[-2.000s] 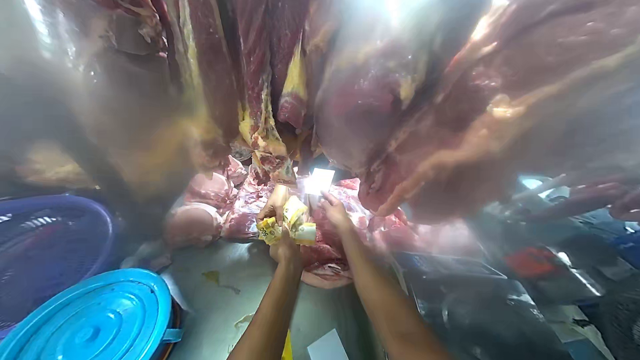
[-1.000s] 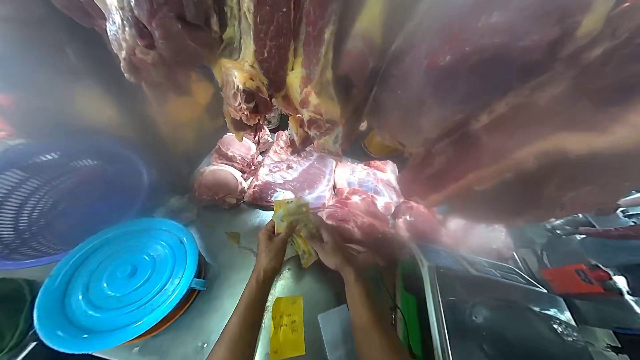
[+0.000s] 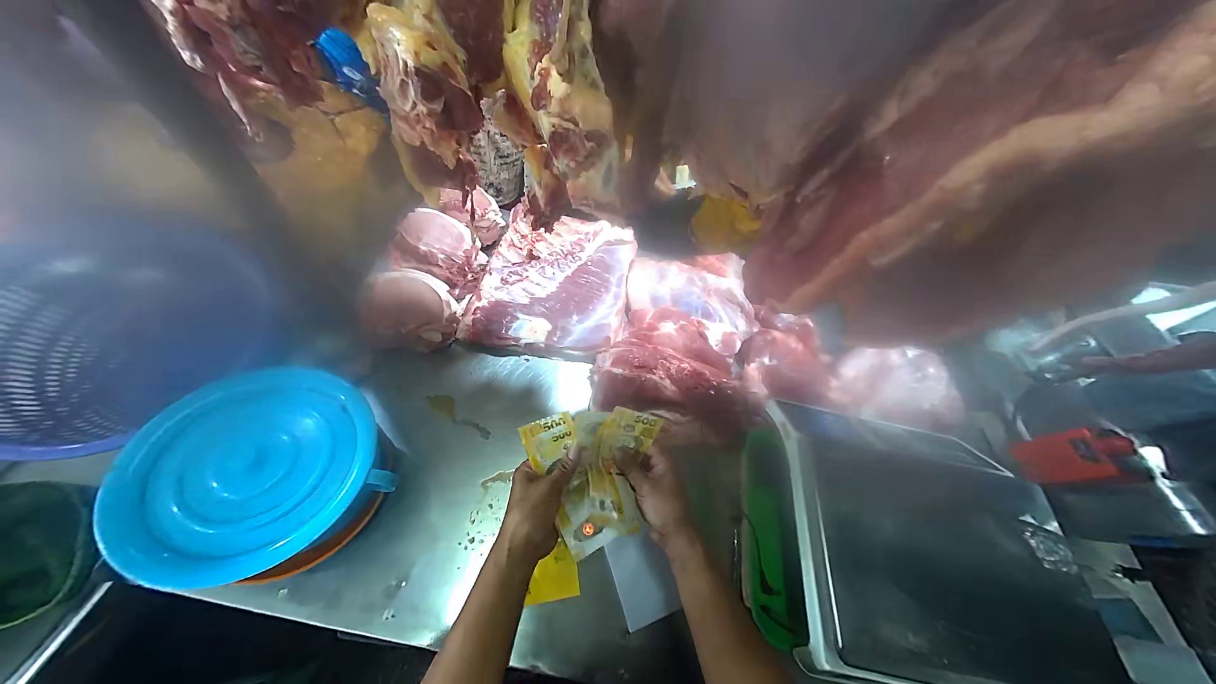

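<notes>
Yellow banknotes (image 3: pixel 598 475) are spread between my two hands over a metal counter (image 3: pixel 427 541). My left hand (image 3: pixel 540 499) grips their left side, thumb on top, and my right hand (image 3: pixel 657 489) grips the right side. Below the notes lie a yellow paper (image 3: pixel 553 576) and a whitish sheet (image 3: pixel 641 578), both partly covered by the notes or my hands. Just beyond the notes rest large cuts of raw meat (image 3: pixel 556 285), with a darker red piece (image 3: pixel 665 370) nearest my right hand.
A blue plastic lid (image 3: pixel 237 475) and a purple perforated basket (image 3: pixel 57 351) stand at left. Meat (image 3: pixel 427 95) hangs overhead, with a blurred slab (image 3: pixel 997 171) at right. A green object (image 3: pixel 771 541) lies beside a metal-edged case (image 3: pixel 940 560). Someone's arm (image 3: pixel 1154 359) shows at far right.
The banknotes, bunched together in the earlier frames, are now fanned out between my hands. The view has shifted, showing more of the counter.
</notes>
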